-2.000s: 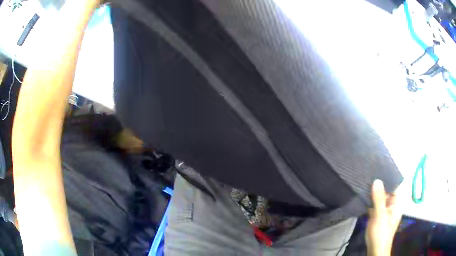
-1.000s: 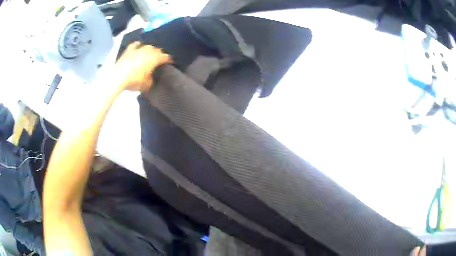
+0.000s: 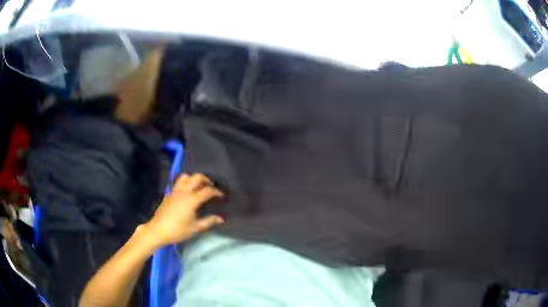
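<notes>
A large dark fabric panel (image 3: 336, 162) lies across the lap and up to the front edge of the white table, blurred, with a faint seam or fold line right of its middle. My left hand (image 3: 189, 207) is at the panel's left edge, thumb and fingers apart in a C shape with the fingertips against the cloth; no clear grip shows. My right hand is not in view. The green and yellow handles of the scissors (image 3: 459, 55) show on the table just beyond the panel.
The white table (image 3: 270, 24) runs across the top. At the left are a heap of dark cloth (image 3: 90, 168), a brown piece (image 3: 140, 90) and a blue bin edge (image 3: 175, 159). The wearer's pale green top (image 3: 270, 276) shows at the bottom.
The view has tipped down to the lap. The panel has moved from the table to across the lap, spread wider. My left hand has come down to its left edge. My right hand has left the view.
</notes>
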